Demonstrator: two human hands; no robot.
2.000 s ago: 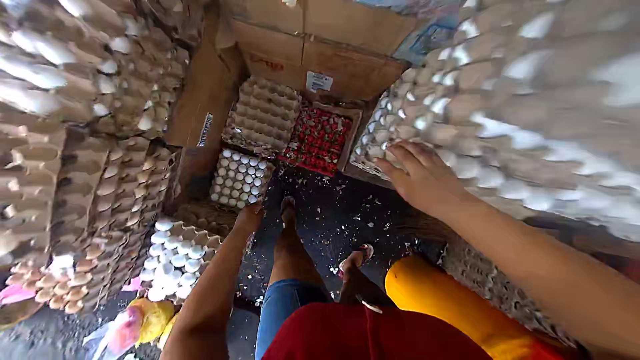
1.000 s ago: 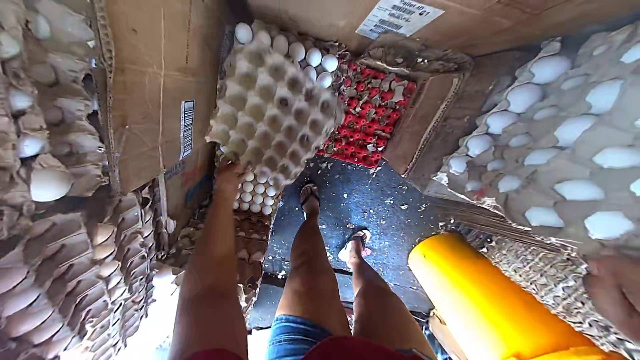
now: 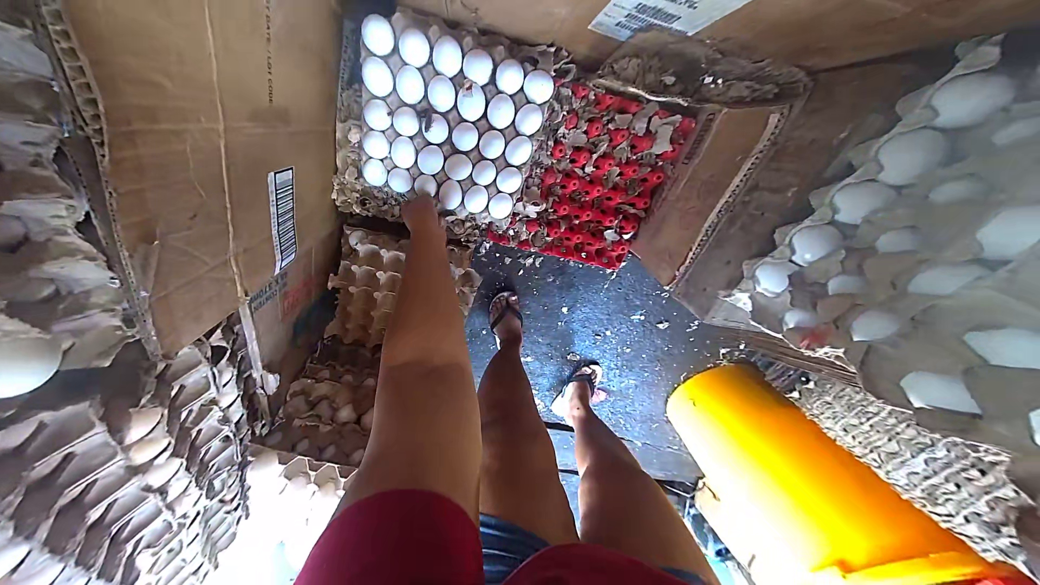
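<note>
My left hand [image 3: 423, 213] reaches forward to the front edge of a molded-pulp tray full of white eggs [image 3: 459, 166], at the top centre of the head view. The fingertips meet the tray's near rim by an egg; whether they grip it cannot be told. This tray sits on a stack of pulp trays. Just behind and below my wrist stands an empty pulp egg tray [image 3: 370, 272]. Right of the egg tray is a red plastic egg tray [image 3: 605, 175] with torn pulp pieces on it. My right hand is out of view.
Cardboard walls [image 3: 175, 146] stand at left and behind. Stacked egg trays [image 3: 154, 479] rise at lower left. More trays with white eggs [image 3: 918, 211] stand close at right. A yellow cylinder [image 3: 804, 471] lies lower right. Eggshell bits litter the dark floor [image 3: 642, 325] around my sandalled feet.
One second ago an empty pulp tray covered most of the white eggs, with my left hand at its near edge; now the eggs are uncovered. My right hand has left the view.
</note>
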